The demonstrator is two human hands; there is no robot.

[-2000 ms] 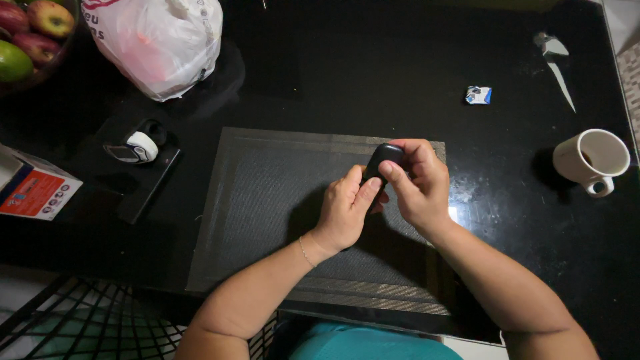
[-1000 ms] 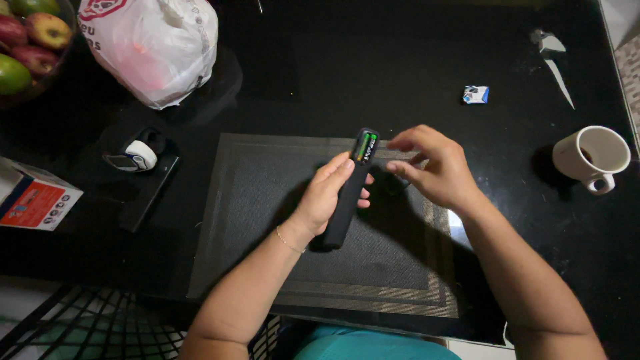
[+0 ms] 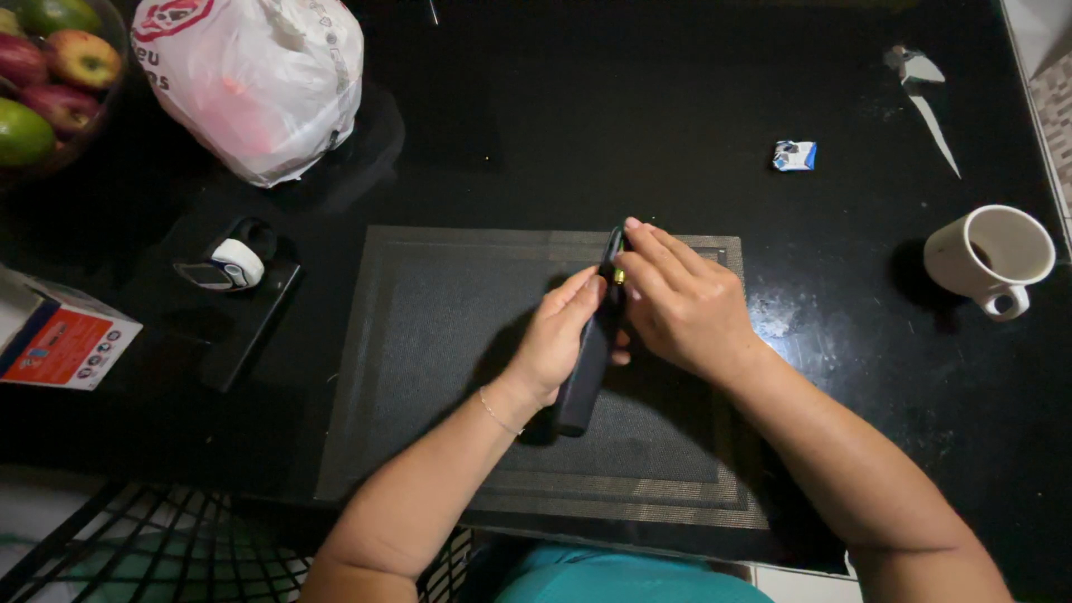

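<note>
My left hand (image 3: 563,335) is closed around a long black handheld device, likely a remote control (image 3: 586,368), tilted above a dark woven placemat (image 3: 452,352). Near its upper end a yellow-green battery (image 3: 620,270) shows, partly covered by fingers. My right hand (image 3: 682,301) touches that upper end, its fingertips at the battery and the device's edge. Whether the right fingers grip the battery cannot be told. The battery compartment is mostly hidden.
On the black table (image 3: 536,100) lie a white plastic bag (image 3: 260,84), a fruit bowl (image 3: 113,109), a cardboard box (image 3: 75,335), a wristwatch (image 3: 239,264) on a flat dark object (image 3: 264,327), a small wrapper (image 3: 794,156) and a white mug (image 3: 963,260). A chair (image 3: 167,544) stands at lower left.
Between the two earlier frames the device's battery compartment came into view. Since the last one, my right hand has moved in against the device's upper end, and the device has turned partly onto its side.
</note>
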